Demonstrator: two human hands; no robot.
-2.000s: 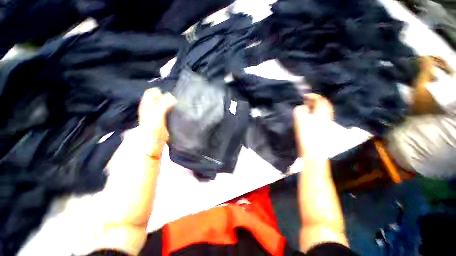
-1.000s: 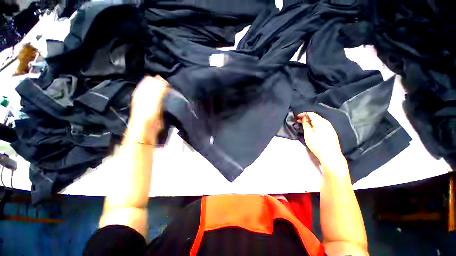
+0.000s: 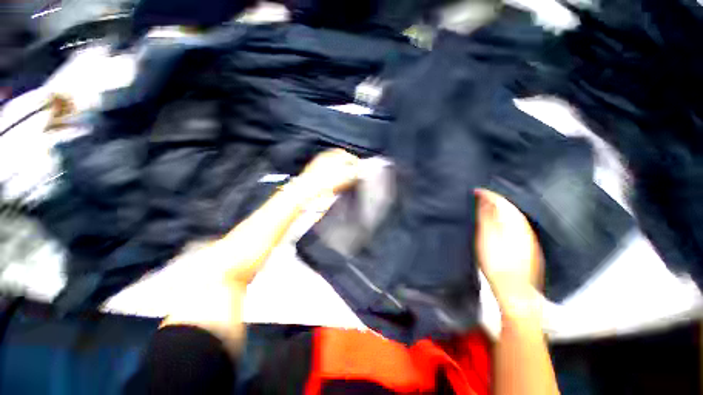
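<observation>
Dark trousers (image 3: pixel 435 177) lie in front of me on the white-topped table (image 3: pixel 193 289), blurred by motion. Their lower end reaches the near table edge by my apron, with a thin pale stitching line at the lower left. A lighter grey pocket bag (image 3: pixel 347 227) shows on the left side. My left hand (image 3: pixel 335 173) grips the cloth at its left edge, fingers partly hidden. My right hand (image 3: pixel 506 235) is at the right edge of the same cloth; its fingers are partly hidden and its grip is unclear. No snips can be made out.
A trouser pile (image 3: pixel 185 146) covers the left side of the table. More dark garments (image 3: pixel 655 154) lie at the far right, and another dark piece with a greyish patch (image 3: pixel 574 208) lies right of my right hand. My orange-red-trimmed apron (image 3: pixel 358 359) is at the near edge.
My left hand has moved right, towards the middle. The held cloth is now narrower, drawn between my hands and nearer the table edge. My right hand is slightly lower.
</observation>
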